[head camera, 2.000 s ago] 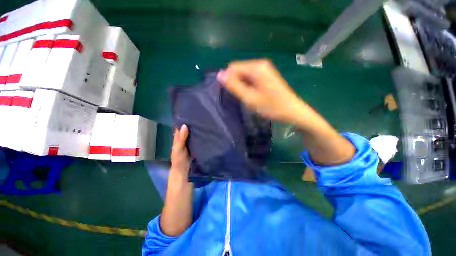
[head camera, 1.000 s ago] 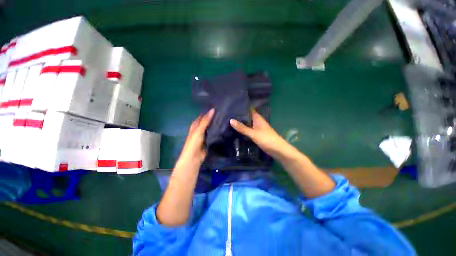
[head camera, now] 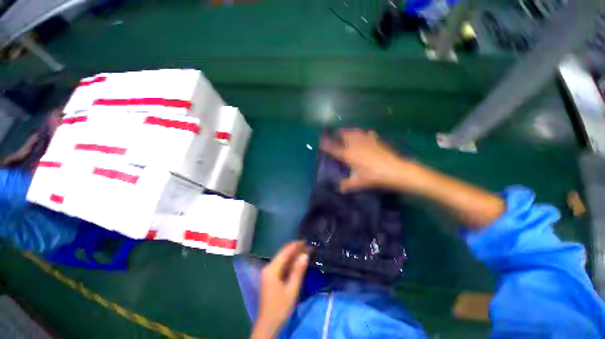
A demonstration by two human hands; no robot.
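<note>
Black, glossy poly mailers (head camera: pixel 358 232) lie flat on the green bench close to my smock, with shiny glints along their near part. My right hand (head camera: pixel 365 159) is over the far end of the dark plastic, blurred, with its fingers spread. Whether it grips any plastic cannot be told. My left hand (head camera: pixel 284 281) is low at the near left edge of the mailers, thumb and fingertips close together. Whether a bag edge is between them is too blurred to tell.
A stack of white product cartons (head camera: pixel 142 132) with red bands stands at the left. A person's blue sleeve (head camera: pixel 30 212) shows beyond it. A metal upright (head camera: pixel 517 79) stands at the right, and a brown cardboard piece (head camera: pixel 473 306) lies at lower right.
The view has swung, so the cartons appear further right. My hands have parted from the folded mailer they held together: the right reaches to the far end, the left is near my body.
</note>
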